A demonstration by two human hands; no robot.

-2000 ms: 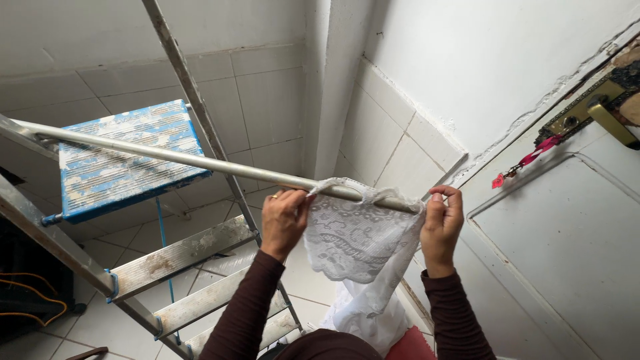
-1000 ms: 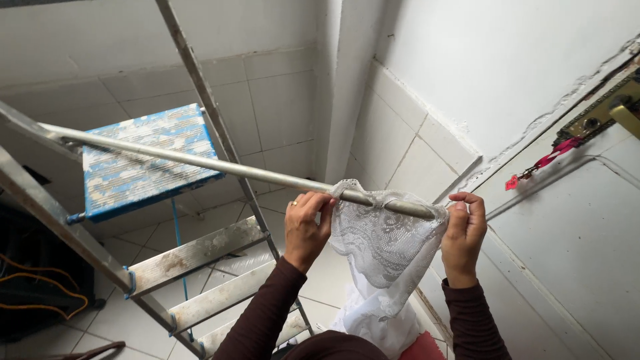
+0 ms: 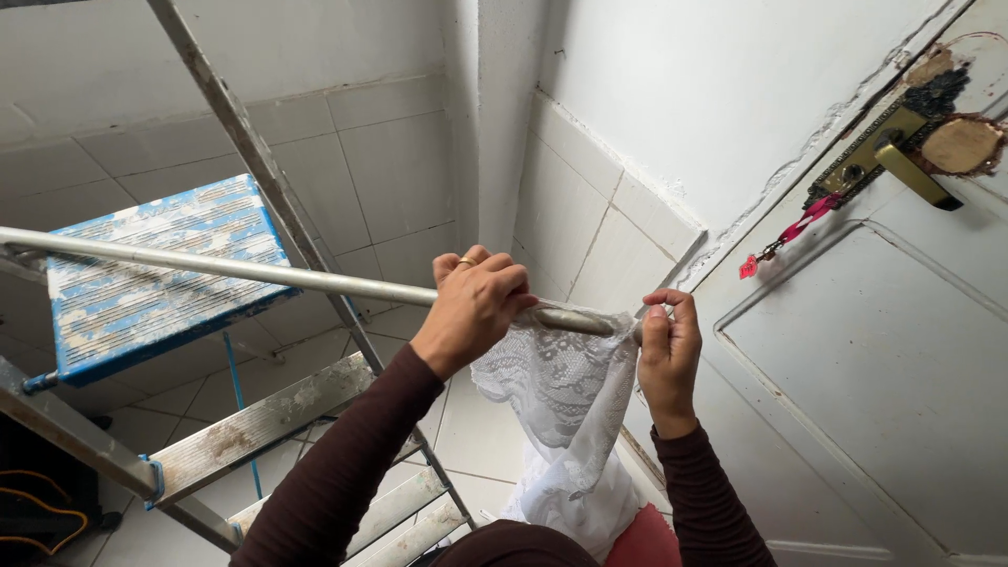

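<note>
A metal curtain rod (image 3: 339, 282) runs from the left edge across to my hands, passing over the ladder's blue platform. White lace curtain (image 3: 551, 378) is threaded on its right end and hangs in folds below. My left hand (image 3: 476, 307) is closed around the rod and the curtain's gathered edge, a ring on one finger. At the rod's tip, my right hand (image 3: 669, 350) pinches the curtain's edge between thumb and fingers. Through a gap in the lace, a stretch of bare rod shows between the hands.
An aluminium stepladder (image 3: 260, 425) with a paint-spattered blue platform (image 3: 169, 264) stands at left. On the right is a white panelled door (image 3: 874, 378) with a brass handle (image 3: 913, 173) and a pink key strap (image 3: 807, 220). Half-tiled walls (image 3: 398, 173) meet behind. A dark bag-like object lies lower left.
My left hand has shifted from the lace's left part to over the rod, with its back now facing up. My right hand remains at the rod's end.
</note>
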